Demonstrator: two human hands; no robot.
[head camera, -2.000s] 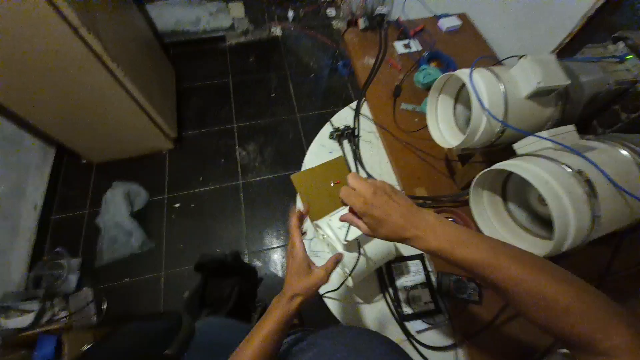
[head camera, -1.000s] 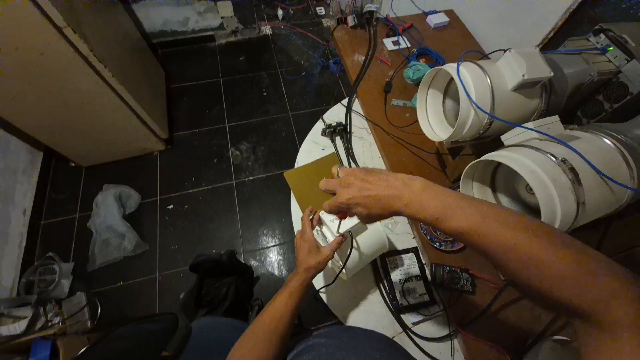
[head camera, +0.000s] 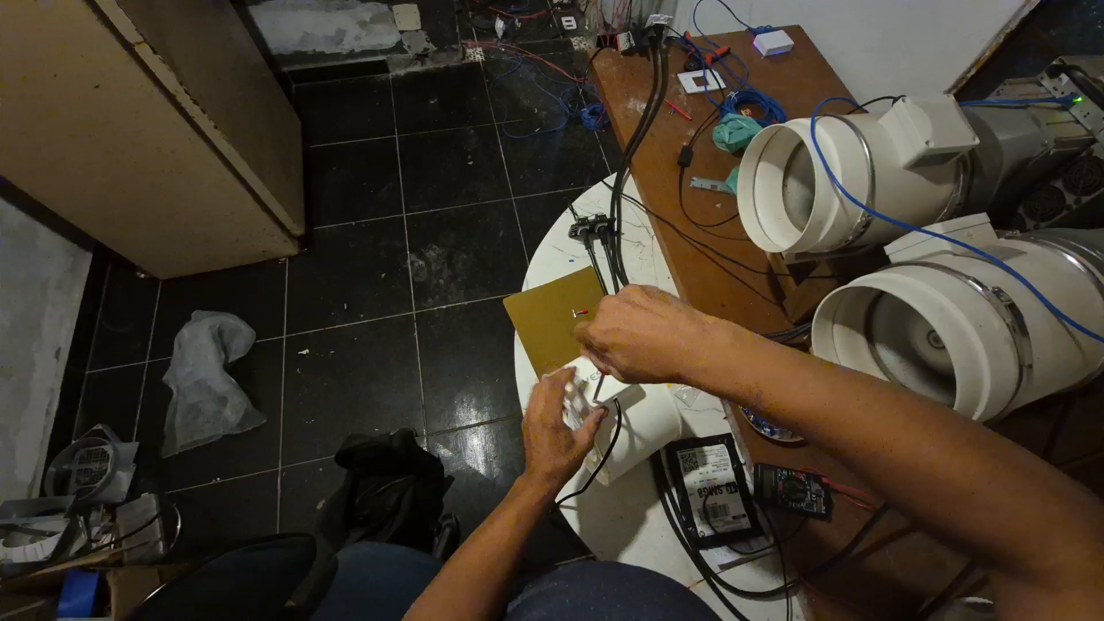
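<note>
A small white inline duct fan (head camera: 642, 431) with a box on its side and a black cable (head camera: 614, 440) lies on the round white table (head camera: 621, 517). My left hand (head camera: 556, 427) grips the side of its white box (head camera: 604, 375), thumb toward me. Over the box's upper edge, my right hand (head camera: 642, 336) has its fingers pinched on a thin tool, mostly hidden, perhaps a screwdriver. A gold-brown square sheet (head camera: 552, 315) lies beside the box, with a small red-tipped piece (head camera: 580, 313) on it.
Two large white duct fans (head camera: 802, 185) (head camera: 914, 336) stand on the brown wooden table (head camera: 707, 203) at right, a blue cable across them. Black cables (head camera: 642, 129) run onto the white table. Near its right edge lie a black packet (head camera: 711, 492) and a multimeter (head camera: 792, 490). A plastic bag (head camera: 207, 379) lies on the floor.
My right hand has moved from above the sheet's edge to the box's upper edge since two seconds ago. My left hand stays at the box's side.
</note>
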